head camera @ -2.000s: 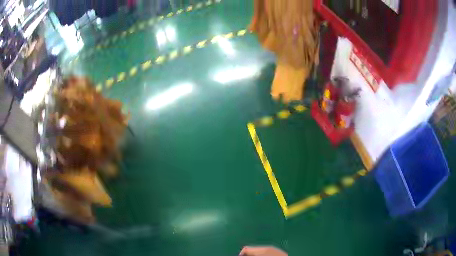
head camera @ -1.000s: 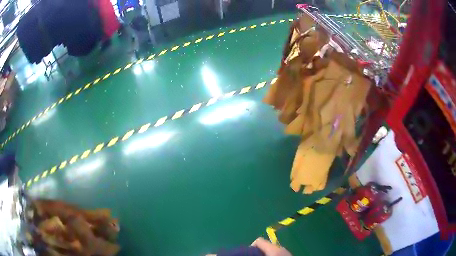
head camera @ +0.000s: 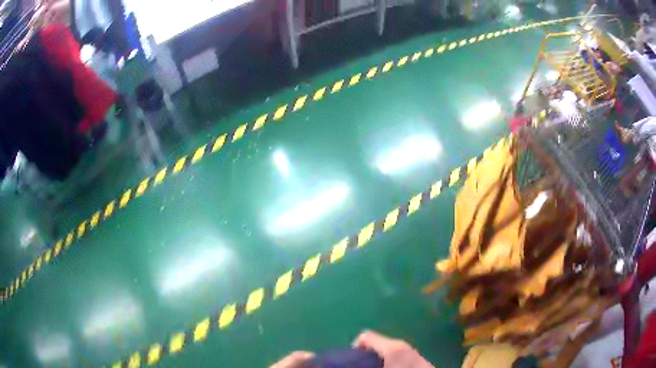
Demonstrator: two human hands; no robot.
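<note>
A small part of a dark purple roll (head camera: pixel 347 358) shows at the bottom edge of the view, its lower part cut off. My left hand (head camera: pixel 293 360) is at its left side and my right hand (head camera: pixel 392 352) is at its right side, with fingers against it. Both hands are cut off by the bottom edge and a little blurred. The roll is held between them above the green floor.
Tan cut pieces (head camera: pixel 496 237) hang from a rack at the right, beside a red frame (head camera: pixel 640 345). Black-and-yellow tape (head camera: pixel 311 267) marks the glossy floor. A yellow trolley (head camera: pixel 575 65) stands far right. Dark and red cloth (head camera: pixel 79 79) hangs at the left.
The view has moved forward and turned, so the tan pieces sit lower right and the blue bin and fire extinguisher are out of view. Both hands and the roll now show at the bottom.
</note>
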